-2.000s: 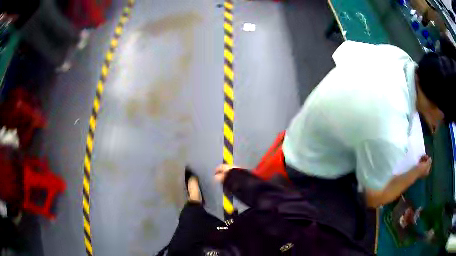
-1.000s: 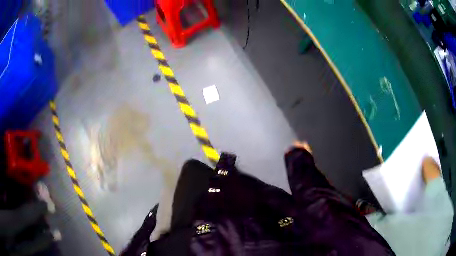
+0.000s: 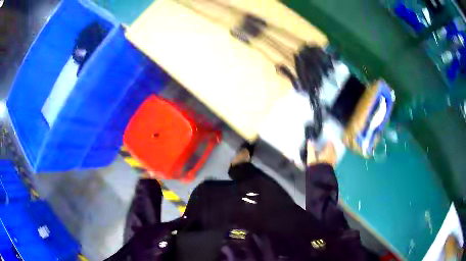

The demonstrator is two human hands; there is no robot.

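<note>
Black cables with a dark coiled bunch (image 3: 312, 63) lie across the tan cardboard sheet (image 3: 204, 56). Part of the bunch hangs down over a white sheet (image 3: 288, 120) towards the bench's front edge. My right hand (image 3: 321, 153) is at that edge, just below the lower black cable end. It is blurred, and I cannot tell whether it touches or grips the cable. My left sleeve shows at the lower left, but my left hand cannot be made out.
A red stool (image 3: 161, 135) stands before the bench, beside a large blue tote (image 3: 97, 117). A small brown carton (image 3: 365, 120) and a dark flat rectangle (image 3: 349, 97) are on the green bench. Blue bins (image 3: 38, 224) are at lower left. Another person's hand (image 3: 450, 247) is by white paper.
The view has swung from the taped aisle to the bench with the cardboard and cables. The other person has shifted to the lower right corner. My right hand has come to the bench edge.
</note>
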